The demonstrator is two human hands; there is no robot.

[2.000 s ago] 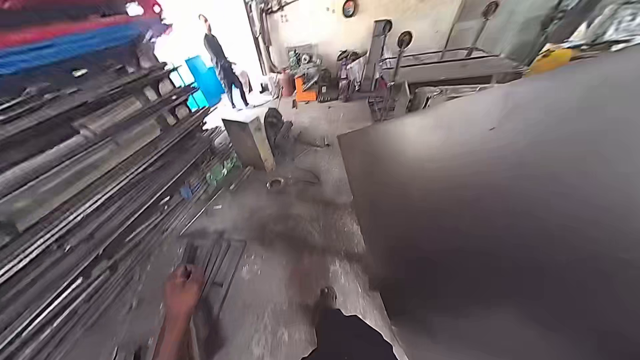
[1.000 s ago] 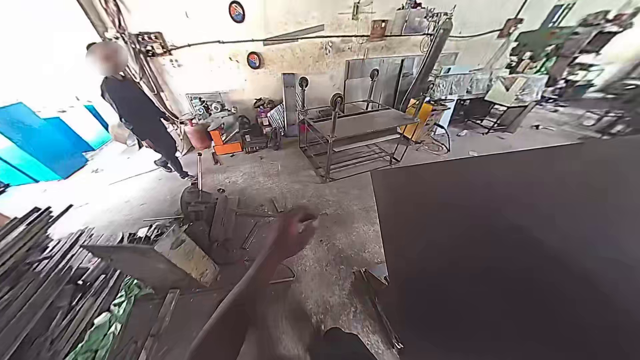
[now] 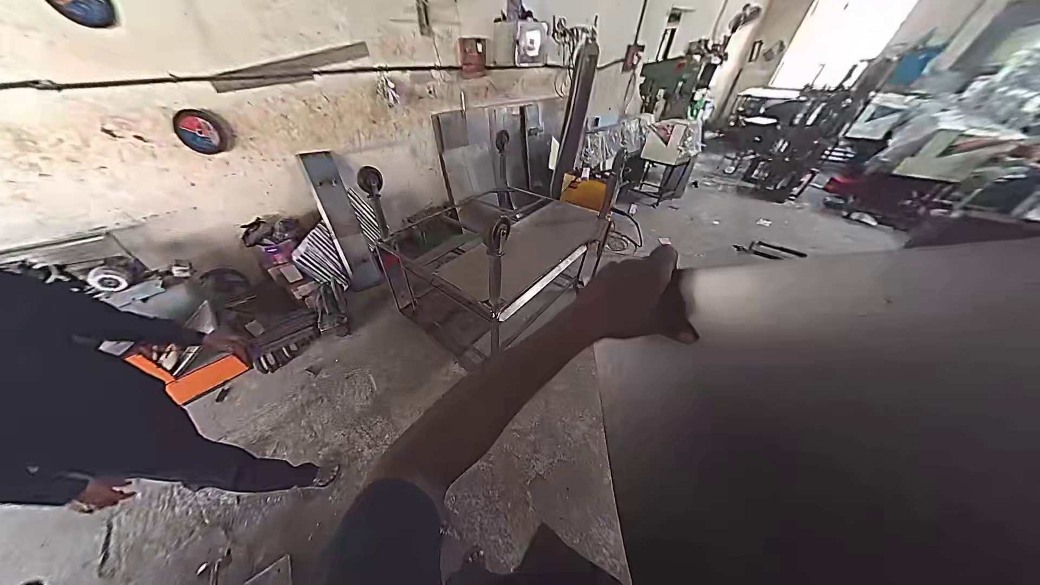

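Observation:
A large dark flat metal sheet (image 3: 812,422) fills the lower right. My left hand (image 3: 638,296) reaches across to its upper left corner, with the thumb over the near face and the fingers curled at the top edge. The hand covers the corner itself. Beyond the forearm stands a metal frame (image 3: 540,288) with caster wheels at its upturned ends and a flat panel inside. My right hand is out of view.
Another person (image 3: 73,398) in dark clothes bends at the left, beside an orange toolbox (image 3: 207,378). A steel channel (image 3: 337,219) leans near the wall. A yellow object (image 3: 587,191) and a cable lie behind the frame. Long dark pieces (image 3: 770,250) rest on the floor.
My left hand has moved from over the floor to the sheet's corner and closed there. The other person, who was upright, is now bent over. The view has swung far right.

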